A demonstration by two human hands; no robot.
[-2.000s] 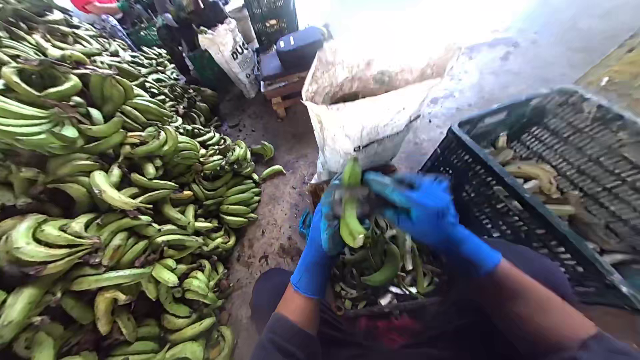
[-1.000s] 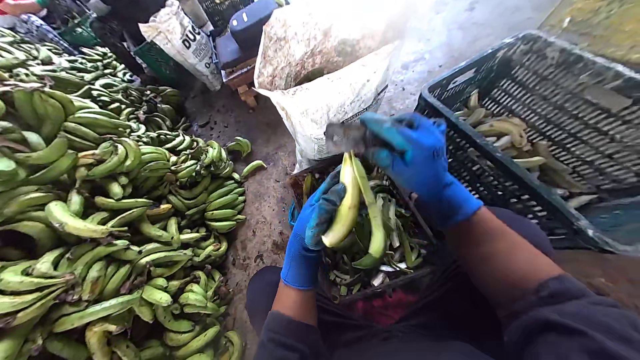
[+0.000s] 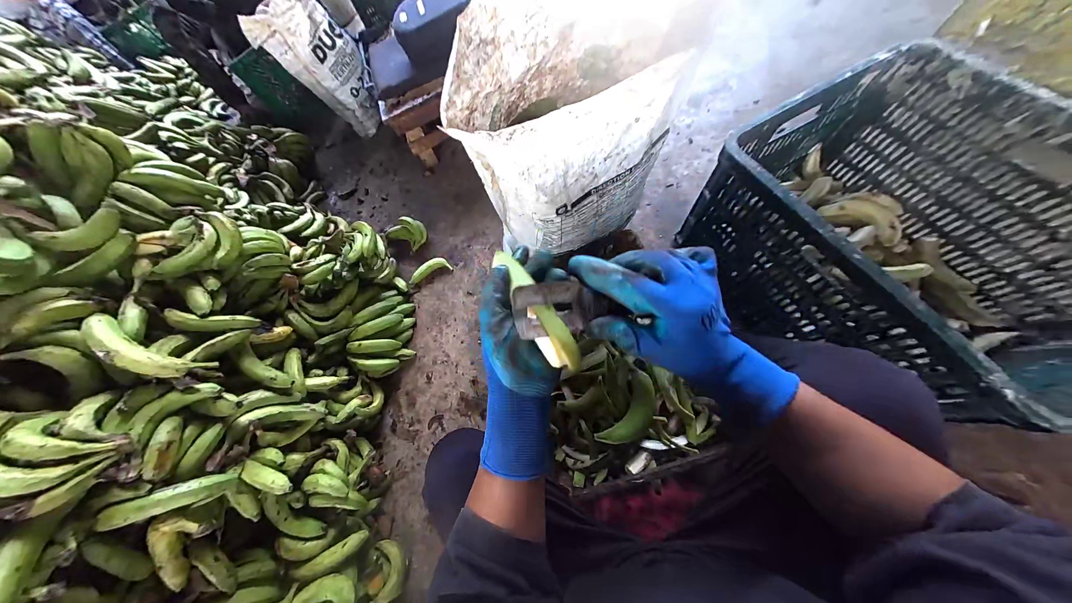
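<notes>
My left hand (image 3: 517, 335), in a blue work glove with darker stained fingers, grips a partly peeled green plantain (image 3: 548, 327) that tilts down to the right. In my right hand (image 3: 662, 314), gloved the same way, is a flat peeling tool (image 3: 553, 307) with a slot, lying across the plantain. Green skin and pale flesh both show on the fruit. Below both hands, a container between my knees holds green plantain peels (image 3: 630, 410). The tool's handle is mostly hidden by my right fingers.
A large heap of green plantains (image 3: 209, 335) fills the left side. Ahead stands an open white woven sack (image 3: 578, 176). A dark green plastic crate (image 3: 837, 226) on the right holds peeled plantains (image 3: 871, 218). Another sack (image 3: 322, 67) and a wooden pallet (image 3: 419, 126) are farther back.
My right hand and the tool have come down onto the plantain from above it. The long strip of peel hanging beside the fruit one second ago no longer shows there.
</notes>
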